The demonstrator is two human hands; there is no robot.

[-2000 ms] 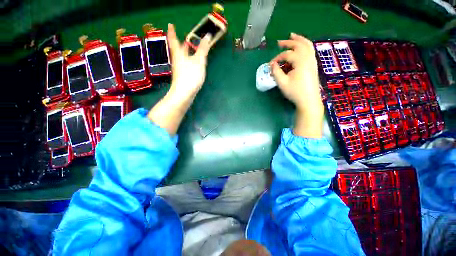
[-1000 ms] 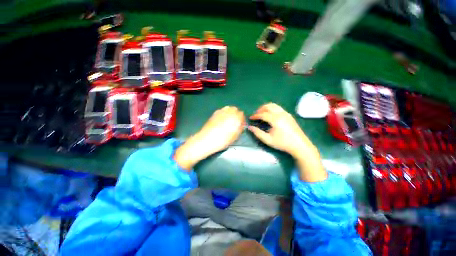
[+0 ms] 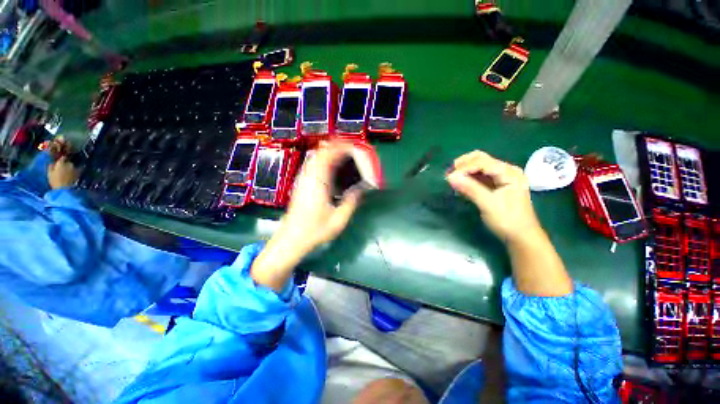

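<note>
My left hand (image 3: 312, 197), blurred, has its fingers around a red phone unit (image 3: 374, 164) beside the left piles; the hand hides much of it. My right hand (image 3: 497, 185) is raised to the right with thumb and fingers close together; whether it pinches something thin is unclear. A blurred dark sliver (image 3: 425, 162) shows between the hands. Red phone units with dark screens (image 3: 314, 102) stand in two rows at left. Another red stack (image 3: 614, 197) is at right, beside a rounded white item (image 3: 551, 168) with dark marks.
A black blister tray (image 3: 166, 134) is at far left, near another worker's hand (image 3: 61, 170) and blue sleeve. A grey metal post (image 3: 564, 63) rises at the far side, with a lone phone unit (image 3: 506, 66) left of its base. A tray of red housings (image 3: 683, 245) is at right.
The view has swung left, showing more of the black tray and another worker. My hands have moved apart; the left now has a red unit in its fingers at the lower row's right end.
</note>
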